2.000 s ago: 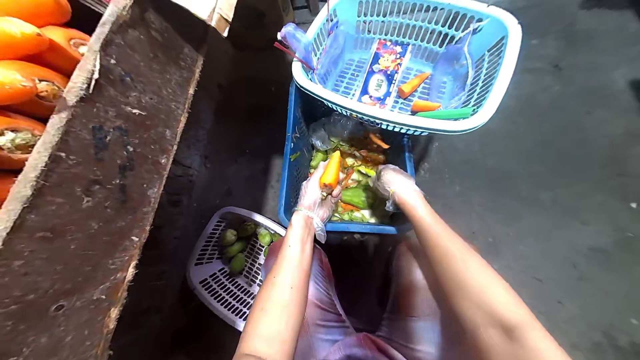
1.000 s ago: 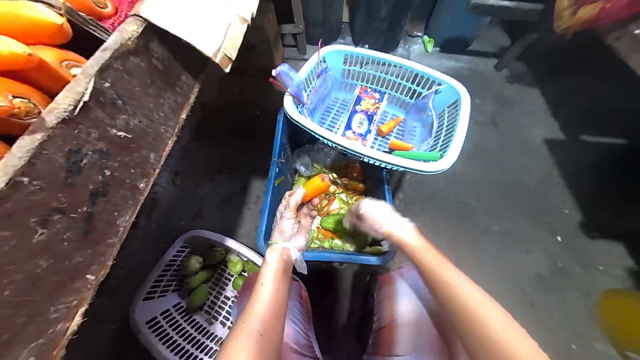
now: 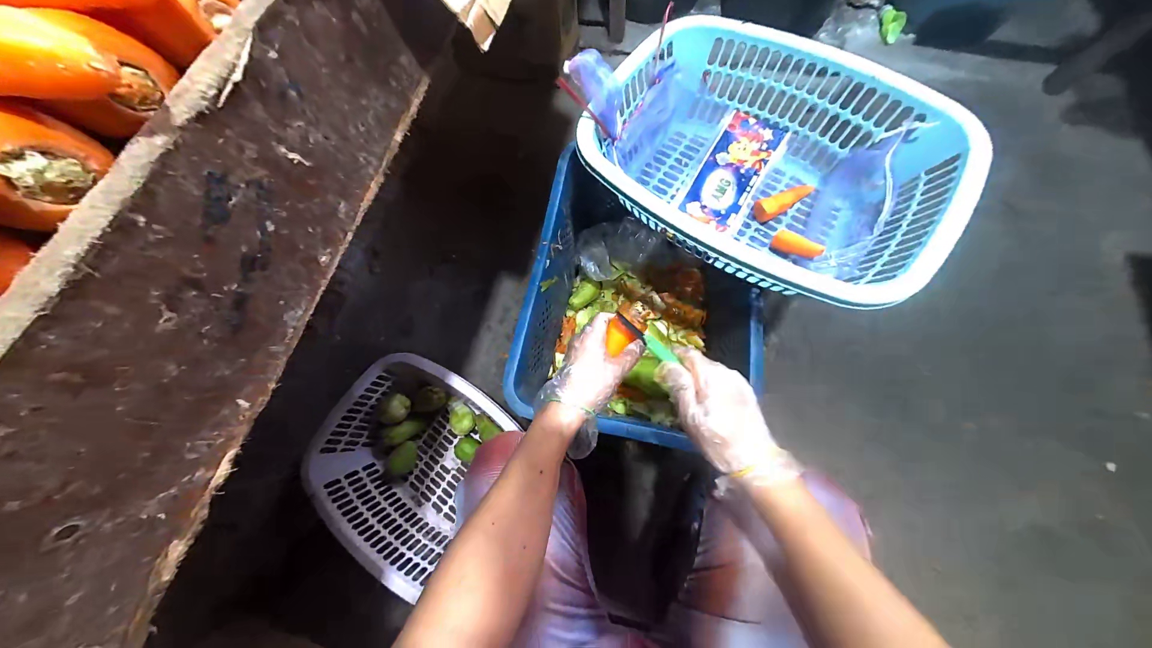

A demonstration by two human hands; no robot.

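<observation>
My left hand (image 3: 589, 369), in a clear plastic glove, holds a piece of carrot (image 3: 621, 336) over a deep blue plastic basket (image 3: 517, 360). My right hand (image 3: 720, 405), also gloved, grips the green handle of a small knife (image 3: 661, 348); its dark blade meets the carrot. Below both hands, vegetable peelings and scraps (image 3: 684, 310) fill the blue basket. A light blue basket (image 3: 954, 234) rests across its far edge and holds two carrot pieces (image 3: 783, 203), plastic bags (image 3: 643, 112) and a printed blue packet (image 3: 736, 171).
At the lower left, a pale slotted basket (image 3: 360, 504) holds several green vegetables (image 3: 402, 432). A worn wooden board (image 3: 198, 270) runs along the left side, with large carrots (image 3: 54, 54) behind it. Dark floor (image 3: 990, 405) lies to the right.
The green-handled knife has left the light blue basket, where both earlier frames show a green item, and is now in my right hand. Its blade is at the carrot in my left hand.
</observation>
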